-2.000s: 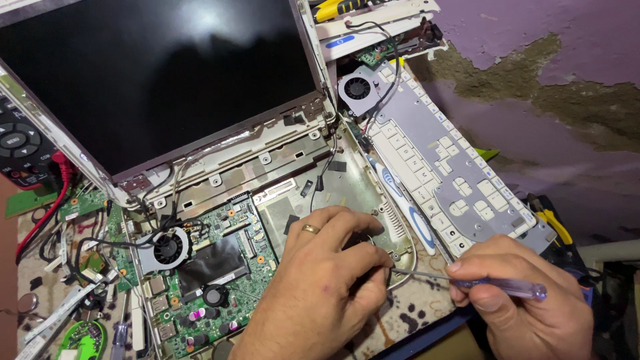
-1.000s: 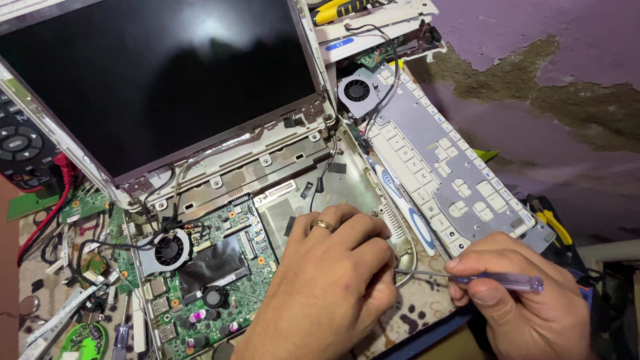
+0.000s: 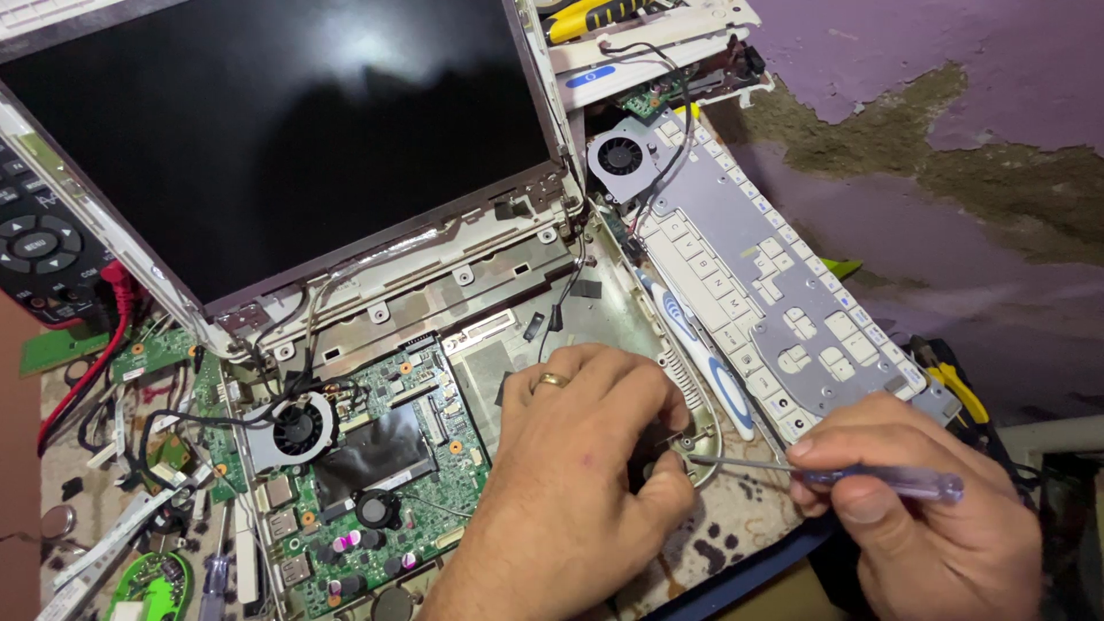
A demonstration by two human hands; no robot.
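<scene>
An opened laptop base [image 3: 604, 302] lies under the raised laptop screen [image 3: 302, 138], its green motherboard [image 3: 414, 509] bare on the left side. My left hand [image 3: 586, 457], with a ring on one finger, rests over the base's front right corner; its fingertips curl down, and whether they pinch a part is hidden. My right hand [image 3: 923, 500] holds a screwdriver [image 3: 897, 481] by its clear purple handle. The thin shaft points left, and its tip is beside my left thumb at the corner of the base. A round fan [image 3: 297, 431] sits at the motherboard's upper left.
A partly stripped keyboard [image 3: 759, 259] and a second fan [image 3: 621, 157] lie right of the base, with a blue and white toothbrush [image 3: 729, 392] between. At left are a multimeter [image 3: 39, 241], loose cables, circuit boards and a green tray of screws [image 3: 151, 586]. Yellow-handled pliers [image 3: 957, 388] lie far right.
My left hand's fingers have drawn in from a more spread pose over the base two seconds ago. The screwdriver stays in my right hand at nearly the same place.
</scene>
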